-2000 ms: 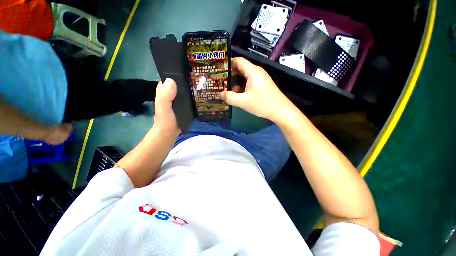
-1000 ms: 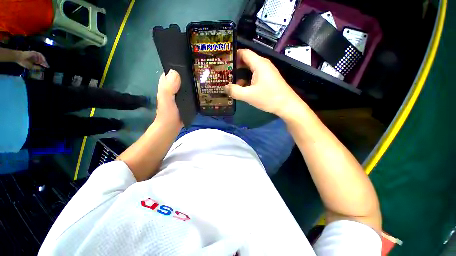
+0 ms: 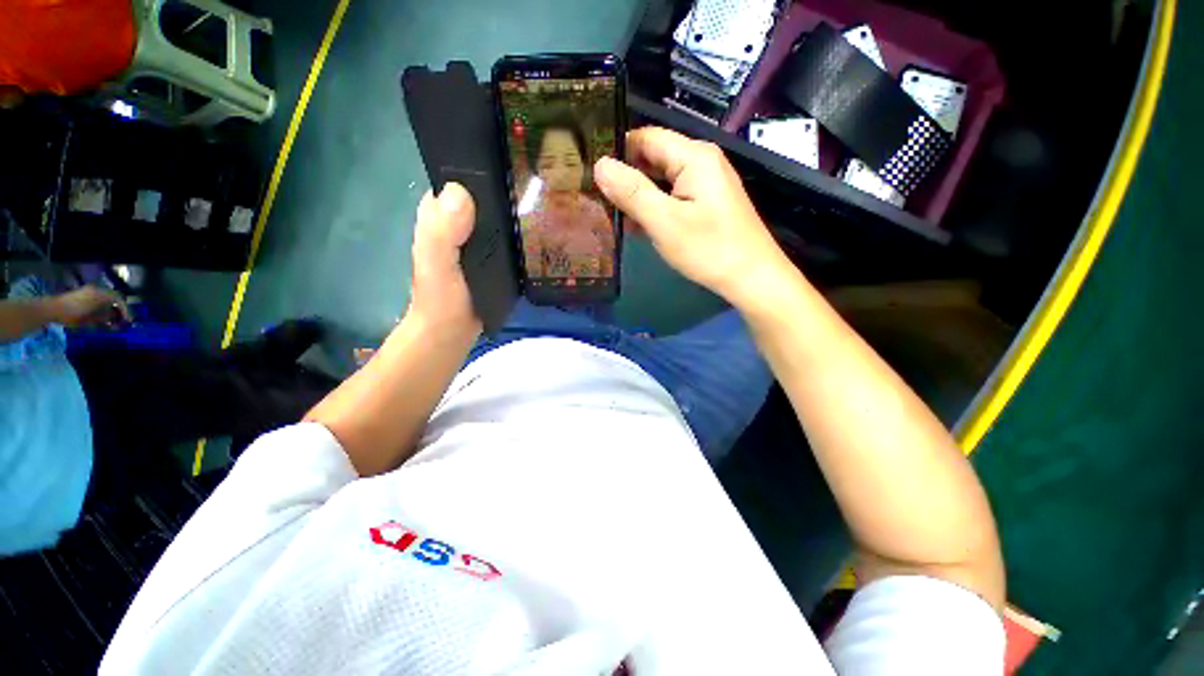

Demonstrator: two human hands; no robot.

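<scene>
A black smartphone with a lit screen showing a picture of a person is upright in front of my lap. Its matt black flip case flap lies open on the left side. My left hand holds the flap and phone from the left, thumb on the flap. My right hand is at the phone's right edge, its thumb over the screen and its other fingers at the edge, partly hidden behind the phone.
A black crate at upper right holds a maroon tray with white plates and a dark perforated strip. The yellow-edged green bench is at right. A person in blue and a pale stool are at left.
The phone screen has changed from text to a picture of a person. My right thumb has moved up along the screen. The person in blue at left has moved lower in the view.
</scene>
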